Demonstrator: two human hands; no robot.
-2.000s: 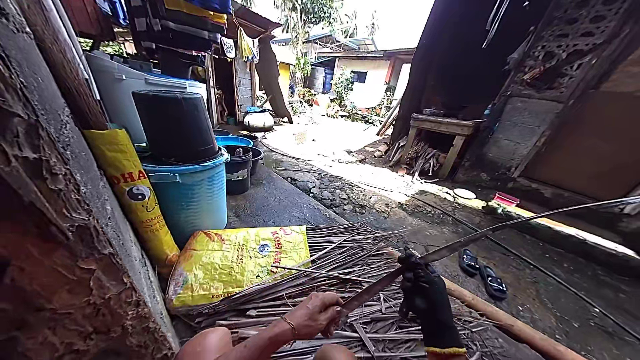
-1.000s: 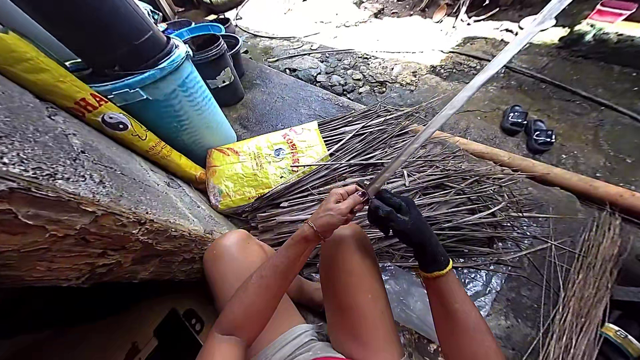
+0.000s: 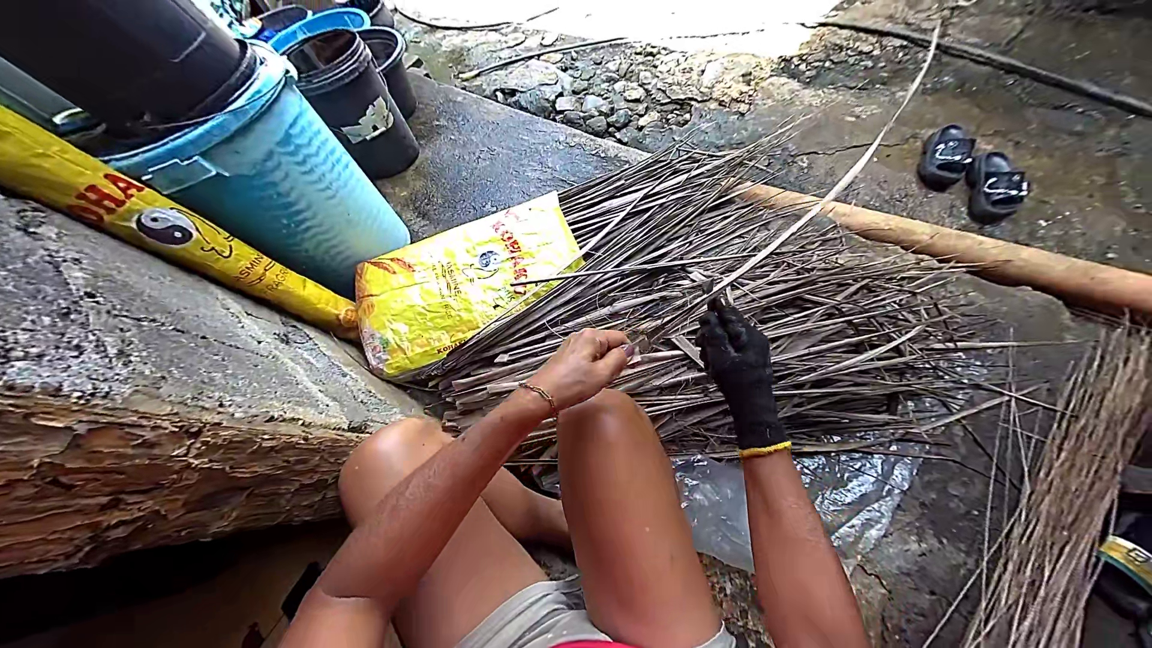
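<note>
A long, narrow dried leaf strip rises from my right hand, which wears a black knit glove with a yellow cuff and is closed on it. To its left, my bare left hand, with a bracelet at the wrist, is closed at the near end of the strip, over my knee. Something small shows at its fingertips, too little to name. Beneath and beyond both hands lies a wide heap of dry brown leaf strips. A yellow printed sack lies against the heap's left end.
A blue bucket and black pails stand at the upper left, beside a rolled yellow sack on a rough ledge. A wooden pole and slippers lie at right. A bundle of thin sticks is at lower right, clear plastic below the heap.
My hands, close together one second ago, are now farther apart. The view has tilted down since two seconds ago.
</note>
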